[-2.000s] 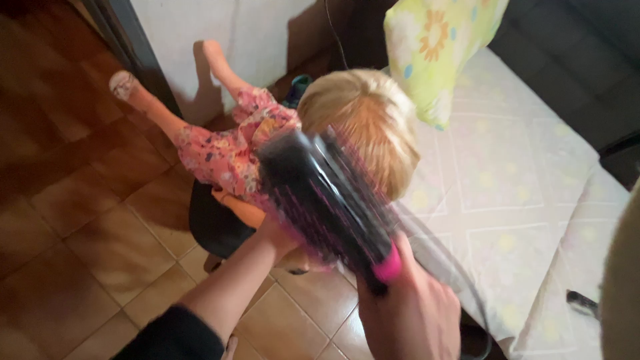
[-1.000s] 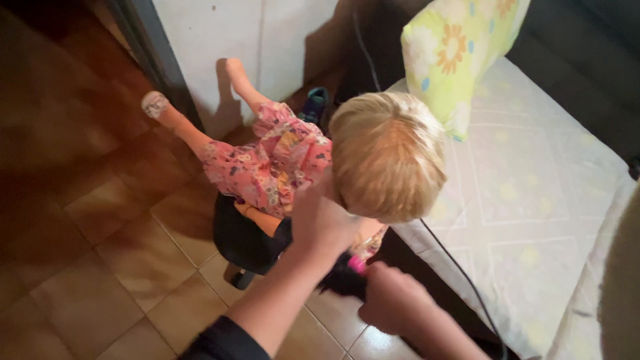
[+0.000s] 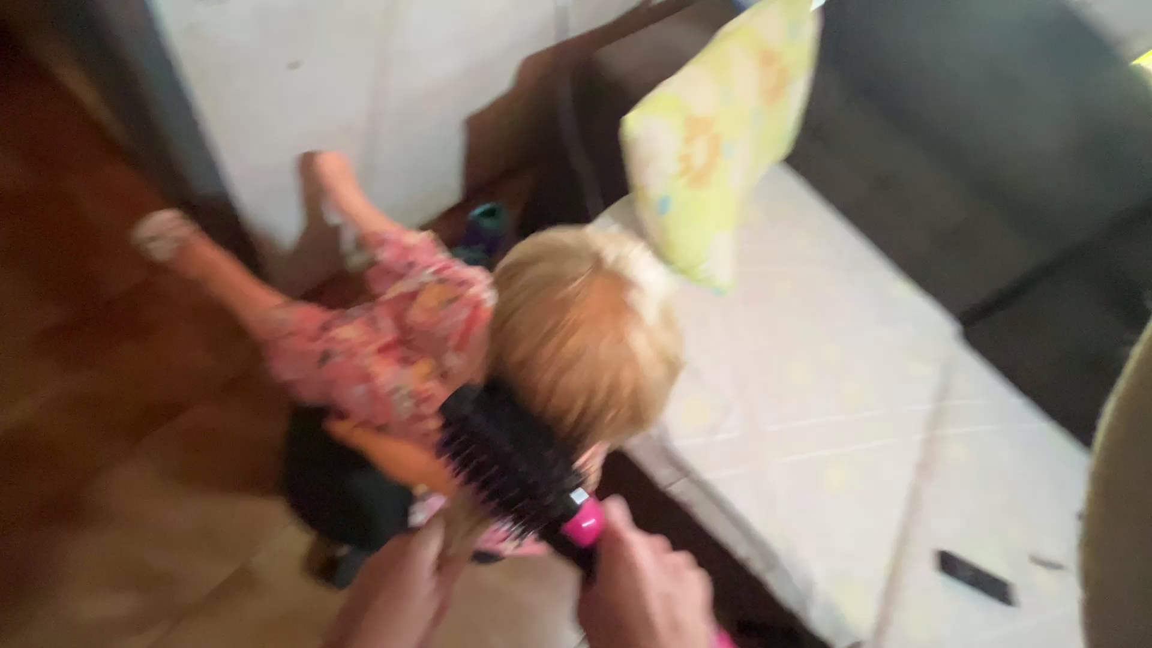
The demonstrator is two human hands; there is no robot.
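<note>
A doll with blond hair (image 3: pixel 585 333) and a pink floral outfit (image 3: pixel 396 333) sits on a dark seat (image 3: pixel 337 486), its bare legs spread toward the upper left. My right hand (image 3: pixel 643 585) is closed on the black and pink handle of a hot-air styling brush (image 3: pixel 513 459). The bristled barrel lies across the lower left side of the doll's head. Just below the barrel, my left hand (image 3: pixel 405 576) pinches a lock of the doll's hair (image 3: pixel 463 526). Its fingertips are blurred and partly hidden.
On the right is a seat with a pale patterned cover (image 3: pixel 810 360), with a yellow floral cushion (image 3: pixel 720 144) at its far end. A small dark object (image 3: pixel 976 576) lies on the cover. Behind the doll are a white wall (image 3: pixel 360 81) and a teal and dark item (image 3: pixel 484 229).
The brush, partly hidden behind my left forearm a second ago, now shows fully beside the doll's head. My left hand has moved down from beside the head.
</note>
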